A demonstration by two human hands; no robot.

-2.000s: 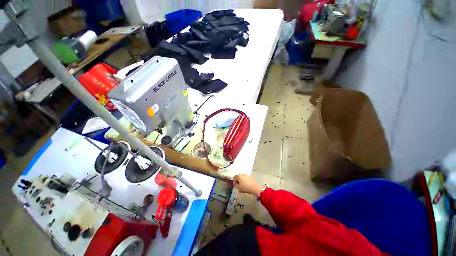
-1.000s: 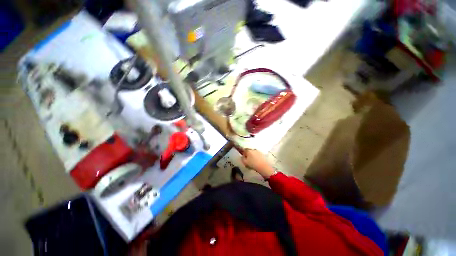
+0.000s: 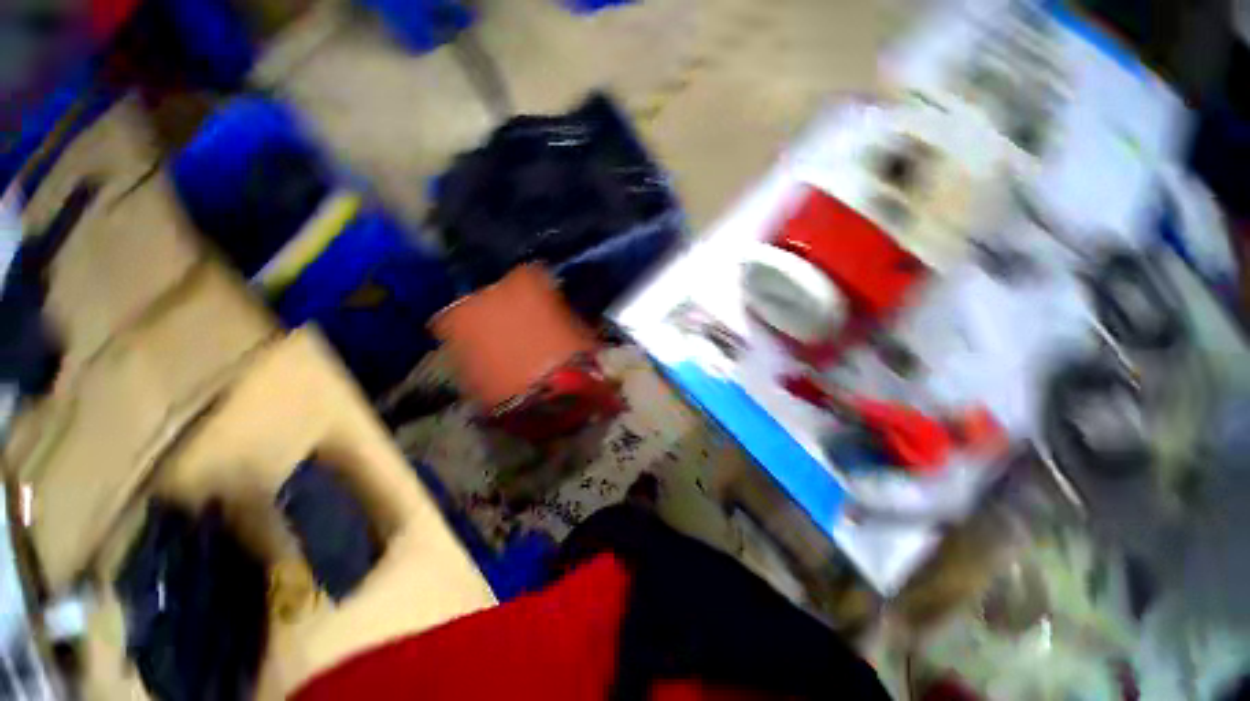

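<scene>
No hand shows in the picture; only red clothing and dark cloth of the wearer show at the bottom edge. The frame is blurred. Black pieces [image 3: 193,603] lie in a heap on the tan cardboard [image 3: 359,436] at the lower left. A smaller dark piece [image 3: 331,529] lies beside them on the same cardboard. More dark cloth shows at the far left edge.
A stool with a brown-red seat [image 3: 514,337] stands between the cardboard and a blue-edged table [image 3: 762,441]. A white and red sewing machine [image 3: 846,258] sits on that table. Blue bins [image 3: 261,175] and a large black bundle [image 3: 555,192] are beyond the stool.
The view has swung left, away from the handbag and the long white table. The hand on the table edge has left the picture. The cardboard, black pieces, blue bins and stool have come into view.
</scene>
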